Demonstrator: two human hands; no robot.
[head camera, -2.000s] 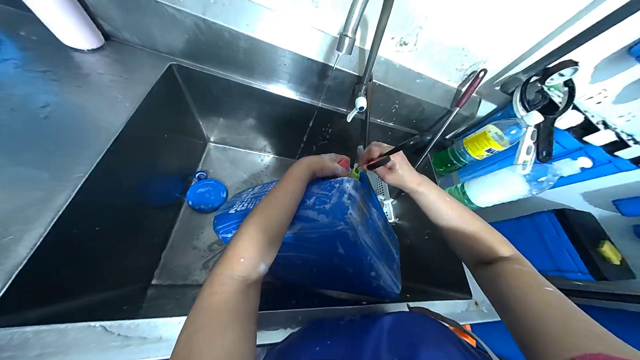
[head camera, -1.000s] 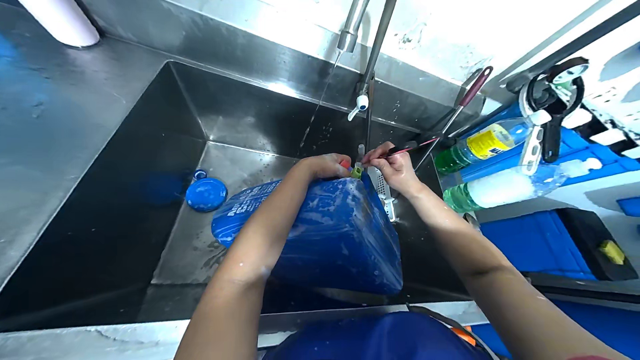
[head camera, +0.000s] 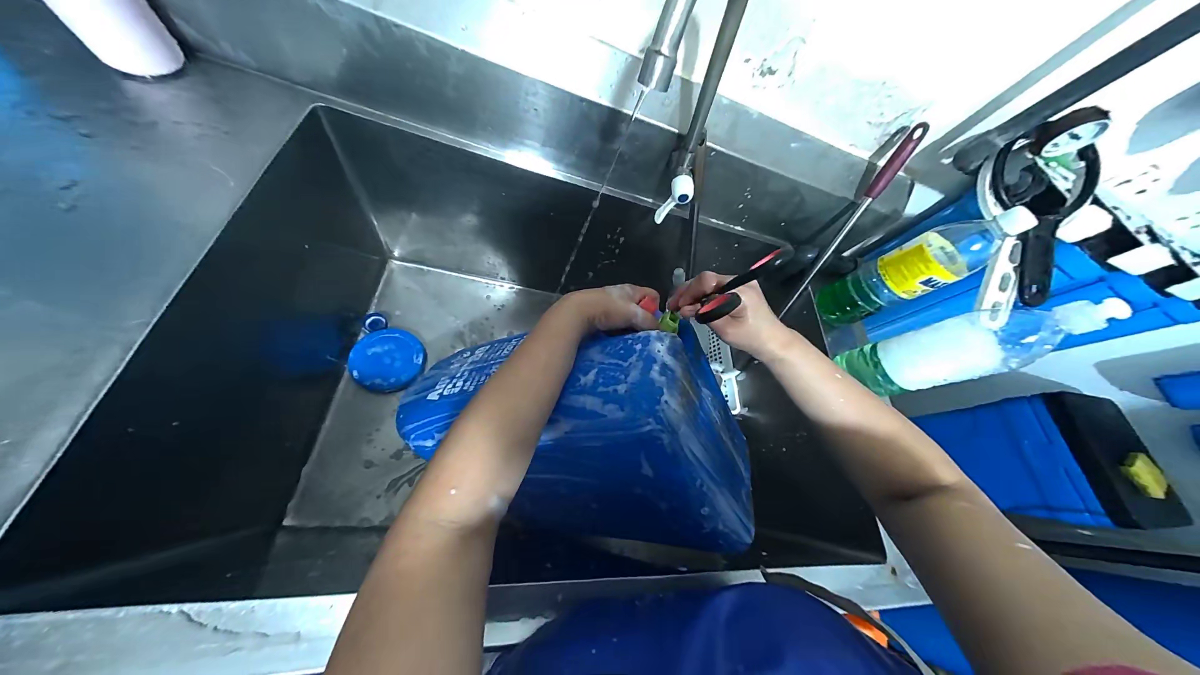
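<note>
A soapy blue plastic jerrycan lies tilted in the steel sink. At its upper corner my left hand holds a small red and green piece, partly hidden by the fingers. Just right of it my right hand grips a tool with black and red handles, perhaps scissors or pliers; its working end is hidden. A round blue cap lies on the sink floor to the left, with a small blue ring beside it.
A thin stream of water runs from the steel faucet. Beside it is a white-tipped tap. A red-handled rod leans at the sink's right corner, near two plastic bottles. A white cylinder stands at the upper left.
The tool in my right hand has turned slightly, and both of its handle loops now show. The jerrycan and my left hand have stayed in about the same place.
</note>
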